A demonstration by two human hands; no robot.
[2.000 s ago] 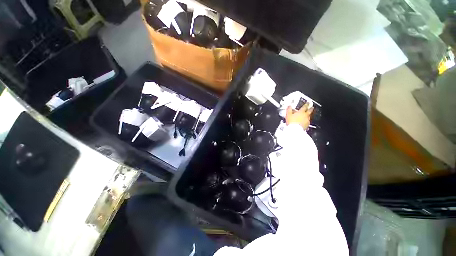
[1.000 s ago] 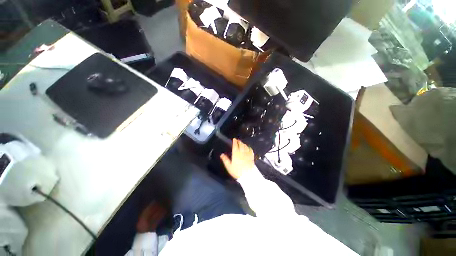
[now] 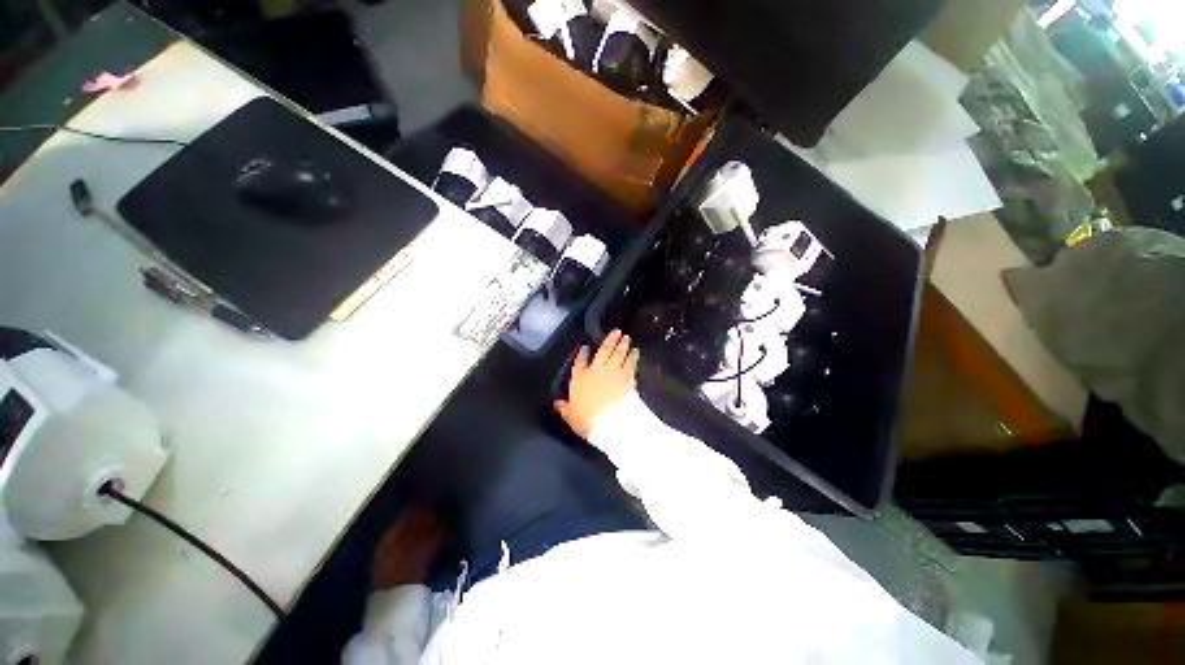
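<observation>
My right hand [image 3: 600, 378] is bare and rests on the near left rim of the large black tote [image 3: 832, 491], fingers slightly apart, holding no camera. Inside the tote are several white security cameras [image 3: 789, 247] with black ball heads and thin black cables. My left hand [image 3: 407, 546] is low, dark and blurred beside my leg, under the bench edge; whether it holds anything cannot be told. A smaller black tray behind the bench edge holds cameras in a row [image 3: 538, 234].
The white bench [image 3: 377, 390] carries a mouse pad [image 3: 215, 208], mouse [image 3: 294, 188], pens [image 3: 202, 301], a yellow strip [image 3: 370, 288] and large white cameras [image 3: 85, 448]. A cardboard box [image 3: 572, 117] of cameras stands behind. White sheets [image 3: 910, 130] lie beyond the tote.
My right hand has moved from a camera inside the tote back to its near rim. The view has turned left, showing more bench and my left hand.
</observation>
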